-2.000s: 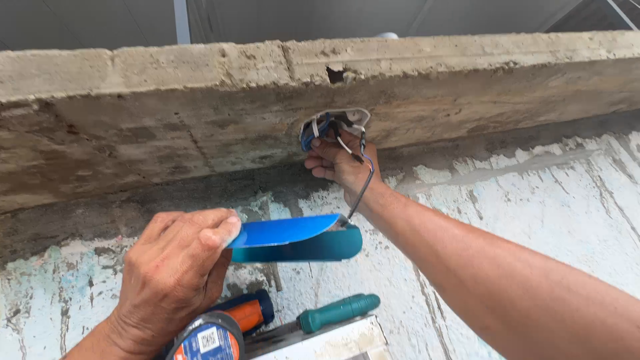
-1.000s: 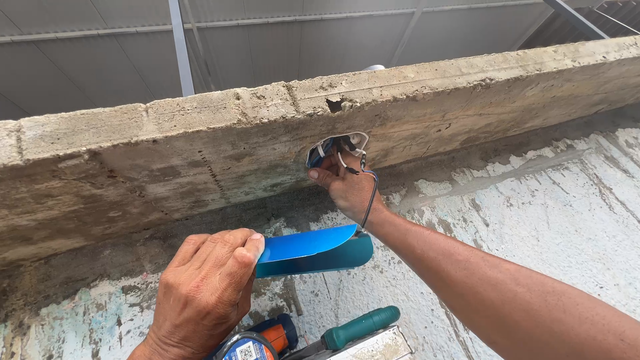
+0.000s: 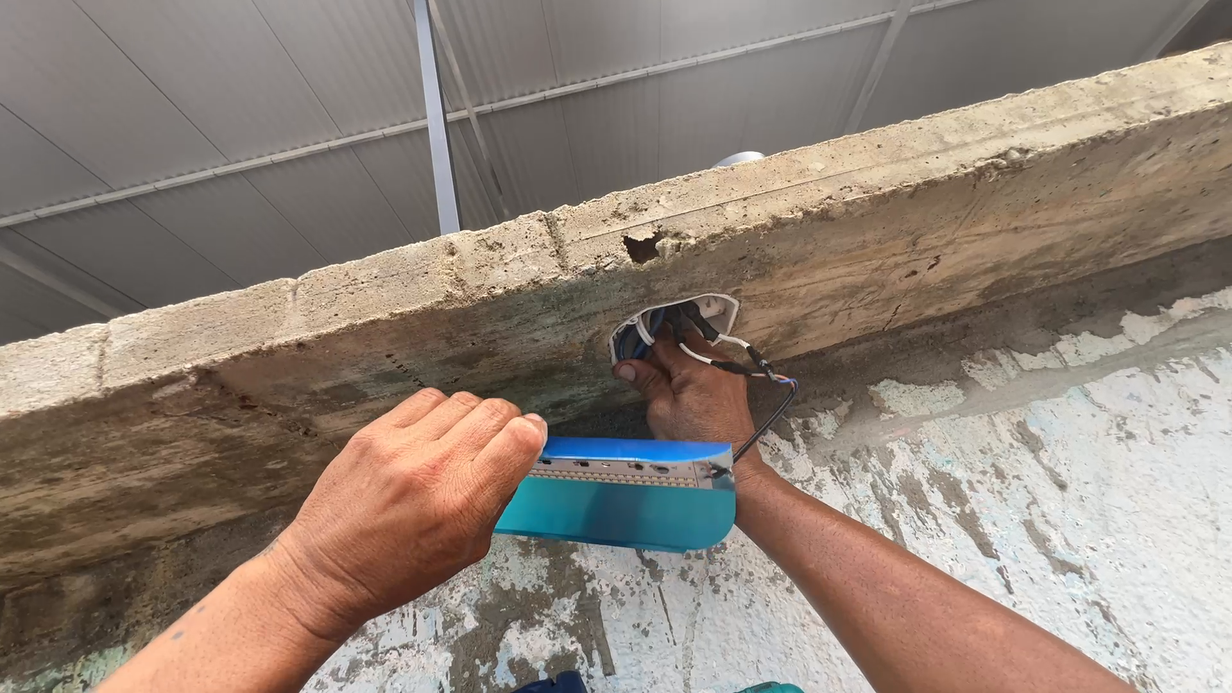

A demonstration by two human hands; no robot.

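My left hand (image 3: 414, 500) grips the left end of a wall light fixture (image 3: 626, 515), a blue and teal shell with a strip of small LEDs and a circuit board showing inside. A black cable (image 3: 770, 423) runs from the fixture's right end up to taped joints and white wires (image 3: 736, 356). These wires enter an electrical box (image 3: 717, 310) set in the underside of a concrete ledge. My right hand (image 3: 693, 385) reaches up at the box, its fingers among blue and black wires (image 3: 640, 337); the fingertips are partly hidden, so what they hold cannot be told.
The concrete ledge (image 3: 520, 245) crosses the view, with a small broken hole (image 3: 642, 247) above the box. Below is a wall with peeling pale paint (image 3: 1078, 462). A metal post (image 3: 438, 125) and roof panels are behind. Parts of dark blue and teal items show at the bottom edge.
The view has tilted upward. The fixture has turned so that its LED strip and board now show. The orange tool and green-handled tool seen earlier have mostly left the view. My right hand stays at the box.
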